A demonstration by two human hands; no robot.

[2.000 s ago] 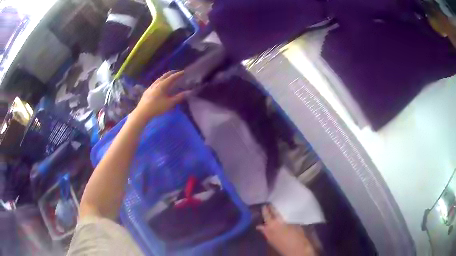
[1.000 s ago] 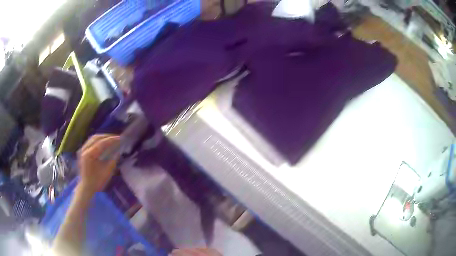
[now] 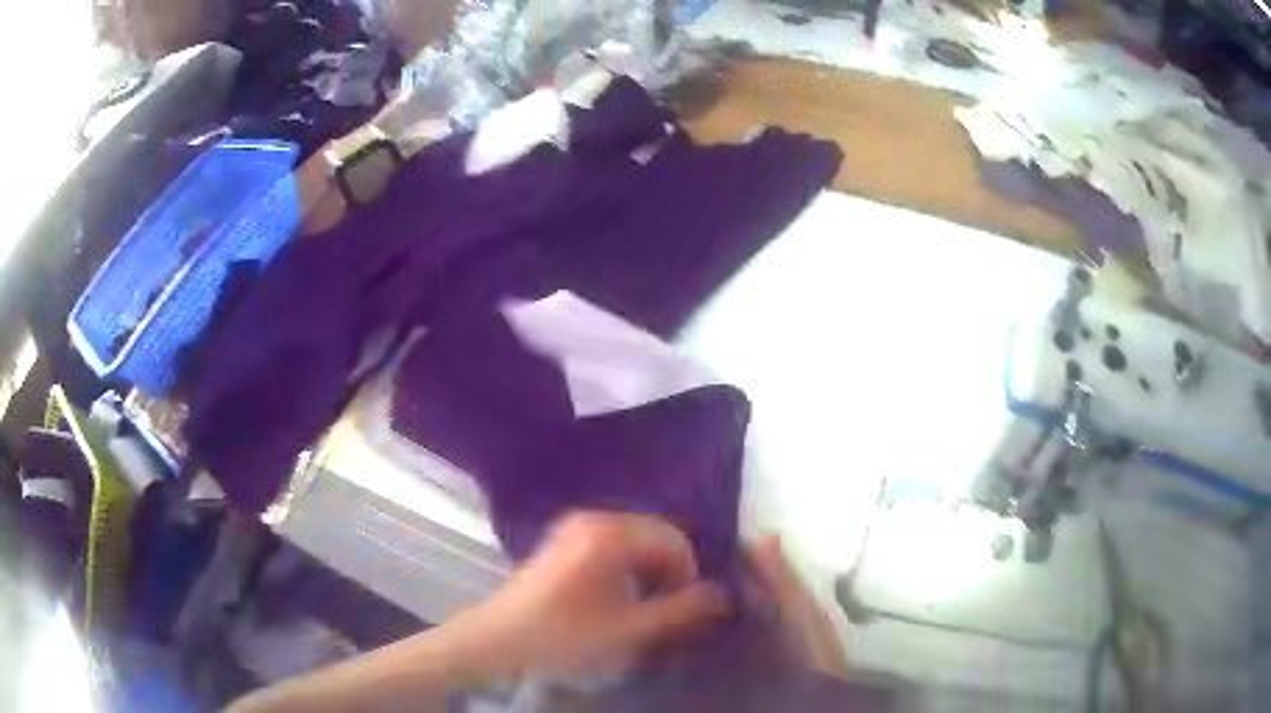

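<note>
A dark purple panel [image 3: 613, 467] with a pale piece [image 3: 606, 355] on it lies at the table's front edge. My left hand [image 3: 613, 585] grips its near part with bent fingers. My right hand [image 3: 797, 613] is blurred beside it at the panel's right edge, partly hidden by cloth; its fingertips do not show clearly. A pile of purple panels [image 3: 474, 230] lies behind, with a small white piece [image 3: 519, 130] on top. The sewing machine [image 3: 1150, 369] stands at the right, its needle area left of the head.
A blue basket [image 3: 195, 265] and a yellow-green basket [image 3: 105, 515] stand at the left. A dark-rimmed pale block [image 3: 368, 170] sits by the pile. Scissors [image 3: 1122, 627] lie right of the needle area. Pale scraps [image 3: 1143, 167] and clear plastic [image 3: 537, 49] lie at the back.
The view has turned right towards the machine. My hands have come from beside the blue basket below the table to its front edge, bringing a purple panel with a pale piece.
</note>
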